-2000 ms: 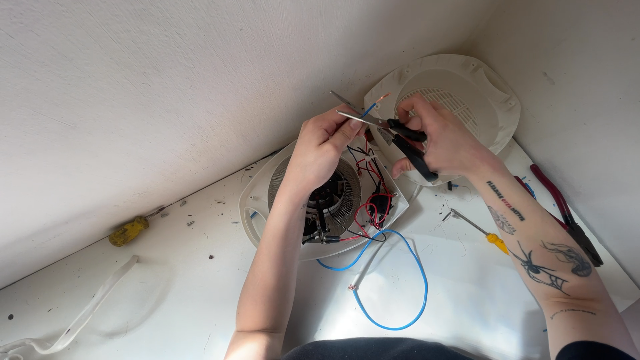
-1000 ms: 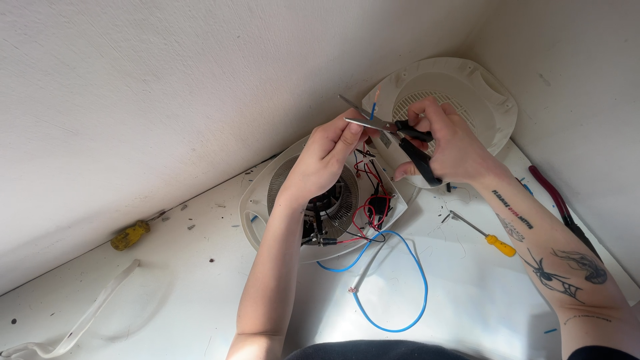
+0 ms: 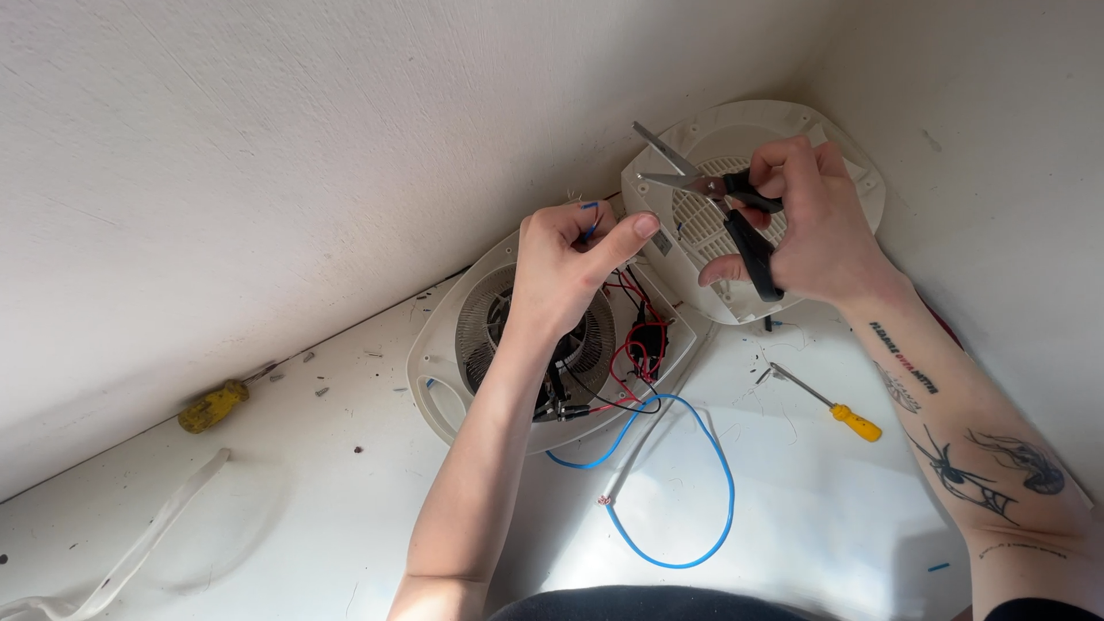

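Note:
My left hand (image 3: pixel 573 263) is closed round a short blue wire (image 3: pixel 591 222), above a fan heater housing (image 3: pixel 431 354) of off-white plastic. Inside the housing a round metal grille (image 3: pixel 483 323) surrounds the black hub, beside red and black wires (image 3: pixel 625 358). In my right hand (image 3: pixel 806 224) are black-handled scissors (image 3: pixel 711 185), their blades apart and touching no wire. Behind them lies the matching slotted plastic cover (image 3: pixel 750 121). Below the housing, a blue wire (image 3: pixel 733 492) loops over the surface, near a pale cable with bare copper strands (image 3: pixel 604 500).
A small yellow-handled screwdriver (image 3: pixel 854 423) lies right of the housing, and a larger yellow-handled screwdriver (image 3: pixel 214 405) by the left wall. At lower left is a translucent white strip (image 3: pixel 164 517). Scraps (image 3: pixel 322 392) dot the white surface (image 3: pixel 328 483). Walls rise behind and at right.
The scissors have moved away from my left hand, to the right. My left thumb has spread outward. The upright wire end with bare copper no longer shows above my left fingers.

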